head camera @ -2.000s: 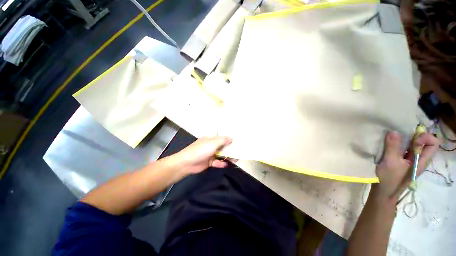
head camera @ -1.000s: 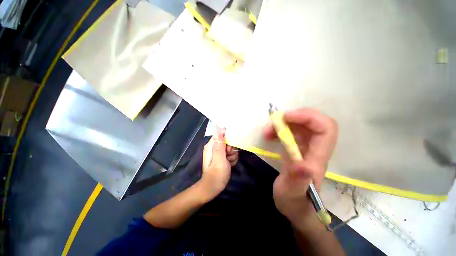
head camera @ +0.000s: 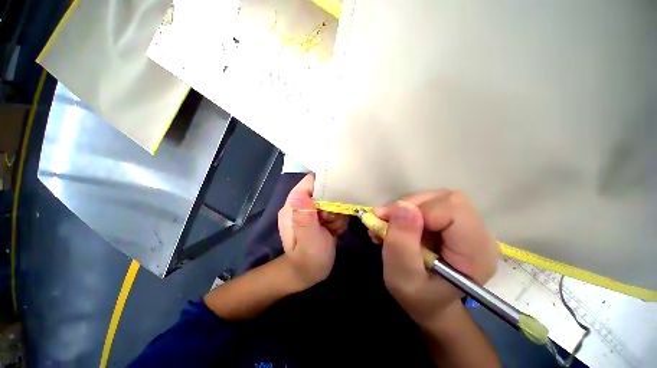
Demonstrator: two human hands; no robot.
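Observation:
A large pale grey-beige panel (head camera: 468,122) with a yellow edge binding (head camera: 576,272) lies over the table and towards my lap. My left hand (head camera: 308,228) pinches the panel's near corner, where a fine thread end sticks out to the left. My right hand (head camera: 439,251) holds a pen-like tool (head camera: 479,290) with a silver shaft and yellow wrapping. Its small tip is at the yellow binding, just right of my left fingers. Whether the tip touches the binding I cannot tell. A thin cord trails from the tool's tail.
A shiny sheet-metal stand (head camera: 130,187) is at the left, with another yellow-edged panel (head camera: 115,65) over it. Yellow thread clippings (head camera: 311,39) lie on the pale table (head camera: 252,86). Printed scales show on the table at lower right. A yellow floor line runs at far left.
My right hand has turned the tool and brought its tip down to the binding beside my left hand. The view has moved closer to the corner. My left hand still pinches the corner.

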